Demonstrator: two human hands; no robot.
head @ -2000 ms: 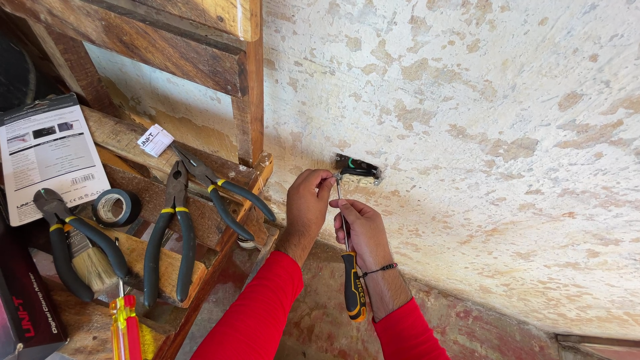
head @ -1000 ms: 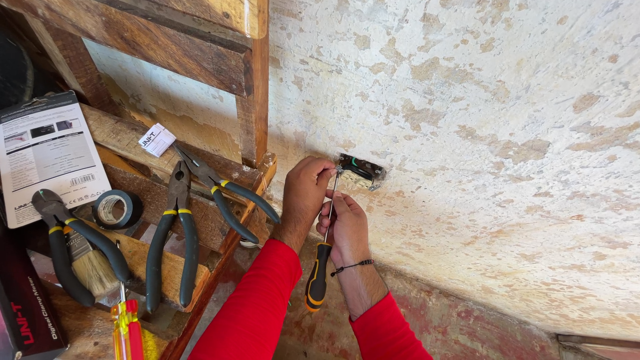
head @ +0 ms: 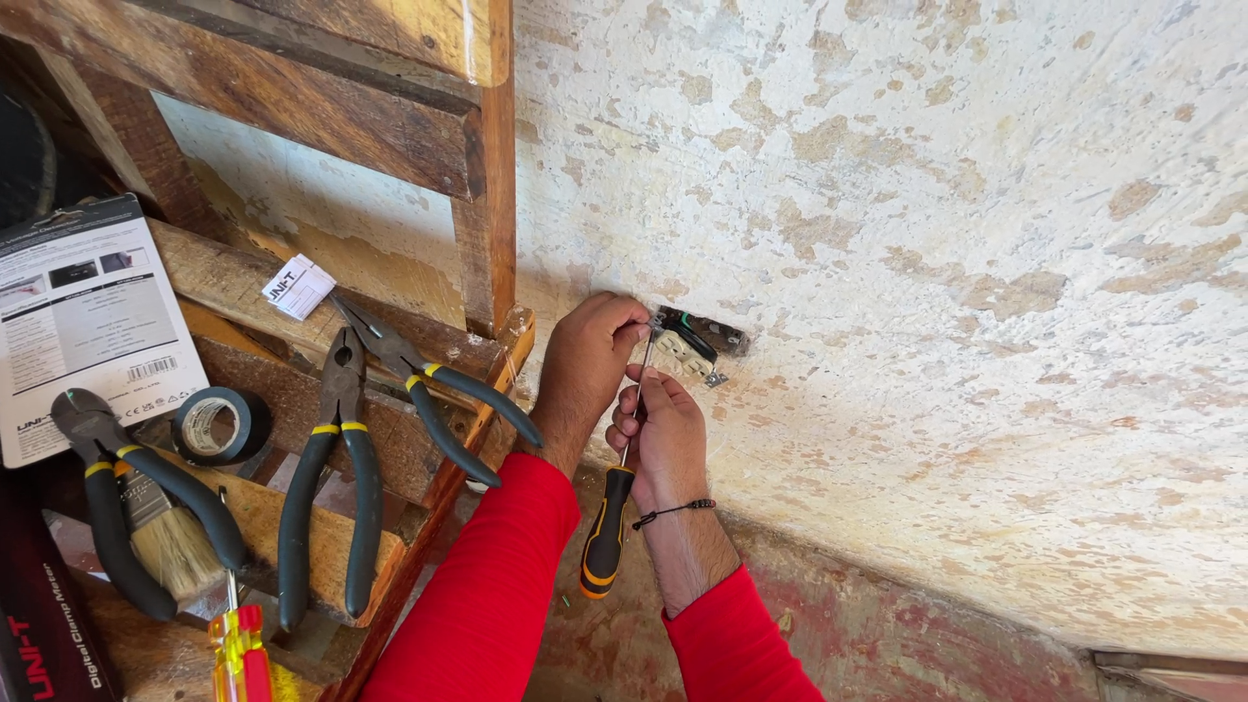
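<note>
My right hand [head: 663,429] holds a screwdriver [head: 606,541] by its metal shaft, with the black and orange handle hanging below the fingers. The shaft runs up to the near end of a cream electrical outlet [head: 685,356]. Around that same end, the fingertips of my left hand [head: 592,366] are pinched at the outlet's metal strap; what exactly they grip is hidden. The outlet hangs out of a recessed wall box [head: 721,333], where dark and green wires show.
Left, a wooden chair [head: 487,244] bears diagonal cutters [head: 146,487], combination pliers [head: 336,468], long-nose pliers [head: 429,375], black tape [head: 221,426], a paintbrush [head: 175,546], a red-yellow screwdriver [head: 241,653] and printed packaging [head: 88,322]. The peeling wall [head: 926,292] stands ahead.
The screwdriver's handle has swung left since the earliest frame, then come slightly back toward upright. Both hands stay at the outlet, and more of the outlet's face now shows.
</note>
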